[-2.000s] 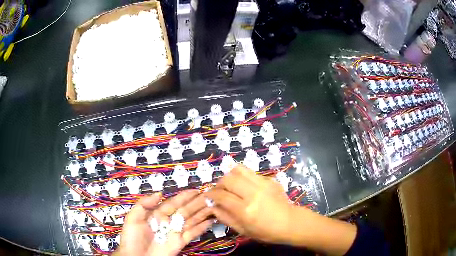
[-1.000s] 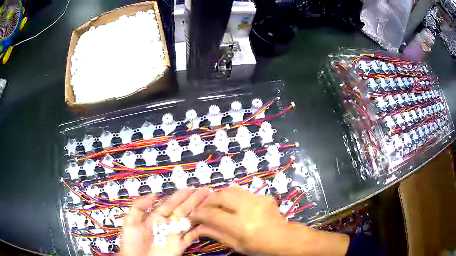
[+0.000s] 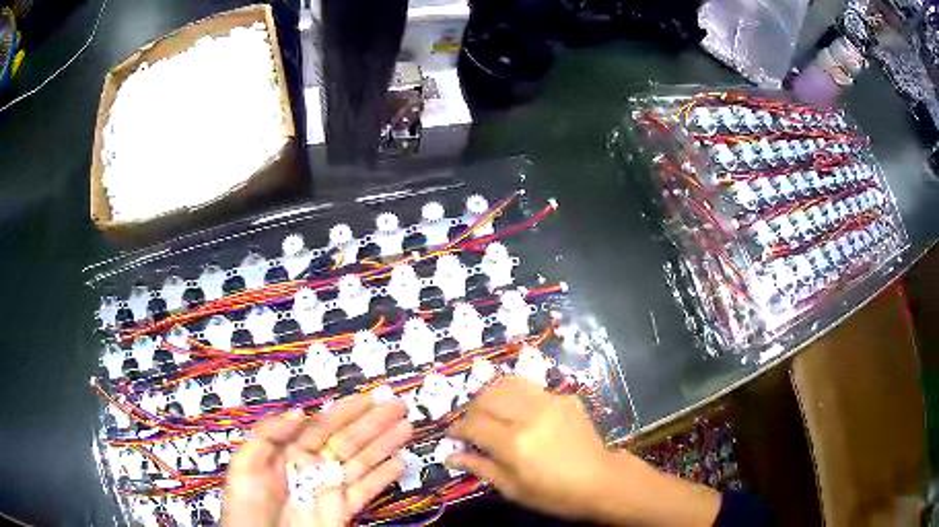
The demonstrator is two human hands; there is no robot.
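Note:
A clear blister tray holds rows of silver-white motors with red, orange and dark lead wires between them. White gear-like pieces stand on motors toward the right of the rows. My left hand is palm up over the tray's lower part and holds several loose white pieces. My right hand is over the lower right rows, fingertips together close to a small white piece at a motor. Whether the fingers grip it is unclear. The hands hide parts of the lower rows.
A brown box full of white pieces is at the back left. A black column with a white base stands behind the tray. Stacked filled trays are at the right. A whitish bag lies at the back right. A brown carton is below the bench edge.
My right hand has left my left palm and moved to the right over the lower rows. My left palm is now uncovered. The whole scene has shifted left in view.

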